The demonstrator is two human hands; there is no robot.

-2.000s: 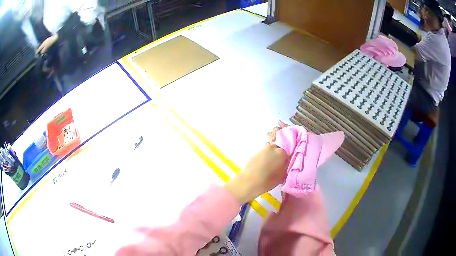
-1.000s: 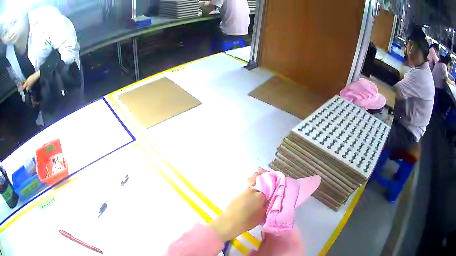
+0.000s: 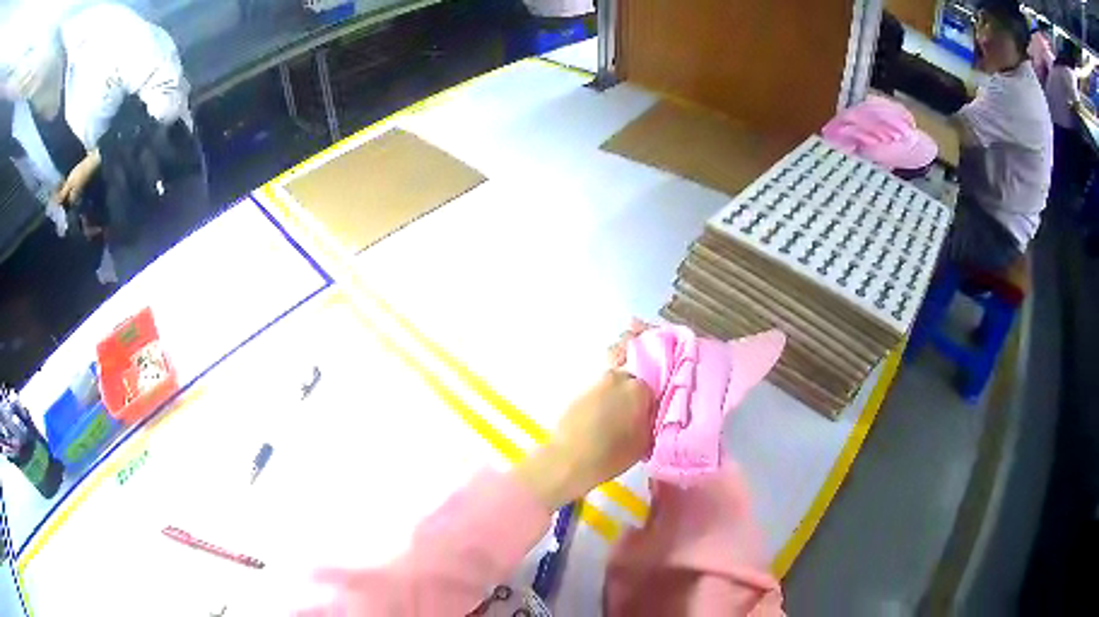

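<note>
A pink work cap (image 3: 685, 398) is held up over the bench, its brim pointing right. My left hand (image 3: 603, 432) is closed on the cap's left side. My right sleeve (image 3: 689, 548) runs up to the cap from below; the cap hides most or all of my right hand, so its grip does not show. Some fingertips show at the cap's upper left; I cannot tell whose. Part of a tray with dark-rimmed round parts (image 3: 497, 595) shows at the bottom edge, partly behind my left sleeve.
A tray stack (image 3: 771, 316) stands beyond the cap, with another pink cap (image 3: 880, 135) behind. Cardboard sheets (image 3: 386, 187) lie farther back. At left are a red pen (image 3: 213, 547), small dark items, a red bin (image 3: 135, 368), a blue bin (image 3: 78, 422) and a pen holder (image 3: 27, 452). Two people are nearby.
The view dipped and shifted, moving everything in the picture. My left hand stays on the cap, which keeps much the same pose. The person at far left now leans forward.
</note>
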